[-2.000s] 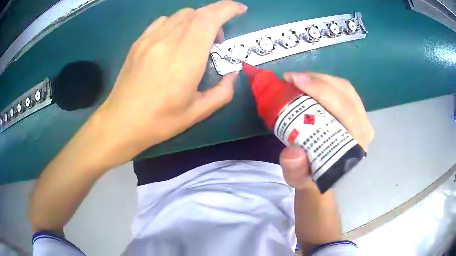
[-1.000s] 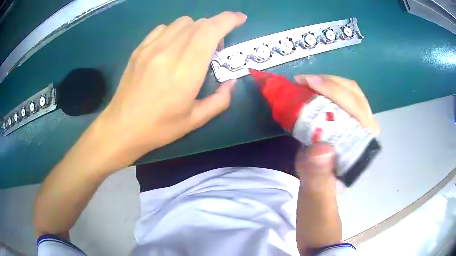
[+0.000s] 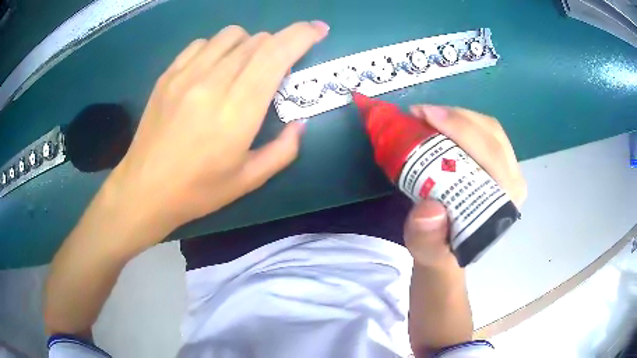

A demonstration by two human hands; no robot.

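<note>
A silver-white component strip point(image 3: 391, 82) with a row of several round components lies on the green surface, tilted up to the right. My left hand point(image 3: 202, 126) is at its left end, thumb at the near edge and fingers over the far side, holding it. My right hand point(image 3: 482, 150) grips the glue bottle point(image 3: 447, 178), its red nozzle pointing up and left. The nozzle tip is at the second round component point(image 3: 347, 80) from the left. Whether it touches, and any glue, I cannot tell.
Another component strip point(image 3: 31, 162) lies at the far left, cut off by the picture edge, beside a dark round pad point(image 3: 100, 137). A pale curved rail point(image 3: 84, 42) runs at the upper left. A metal housing point(image 3: 606, 19) stands at the upper right.
The strip and my left hand have shifted a little left and nearer. The nozzle tip has moved from the first round component at the left end to the second.
</note>
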